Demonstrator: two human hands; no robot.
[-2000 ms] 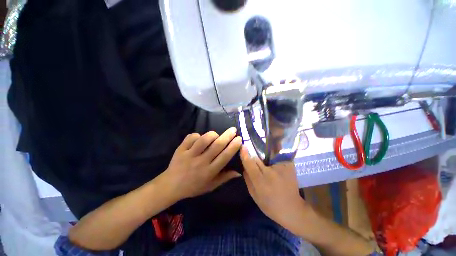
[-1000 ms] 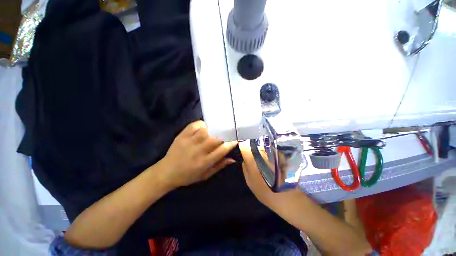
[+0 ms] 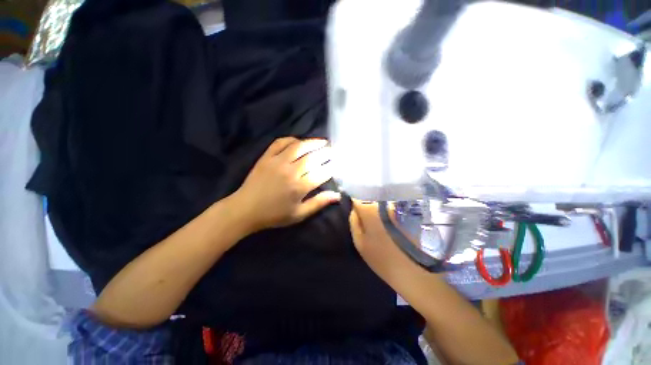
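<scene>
Black fabric (image 3: 128, 121) covers the left and middle of the table and runs under the white sewing machine head (image 3: 514, 135). My left hand (image 3: 285, 185) is on the fabric left of the head, fingers bent over it and thumb stretched toward the fabric edge. My right hand (image 3: 375, 232) is at the fabric edge below the head, close to my left fingertips. The head and a curved metal guard (image 3: 410, 249) hide most of its fingers. The needle and presser foot are hidden.
Scissors with a red and a green handle loop (image 3: 529, 253) lie right of the guard, near the grey ruler edge (image 3: 571, 258). A red plastic bag (image 3: 557, 324) hangs below. White cloth (image 3: 21, 214) is at the left edge.
The view has shifted, so the machine head appears further right. My left hand's fingers are more spread over the fabric. My right hand stays by the fabric edge, its fingers largely hidden.
</scene>
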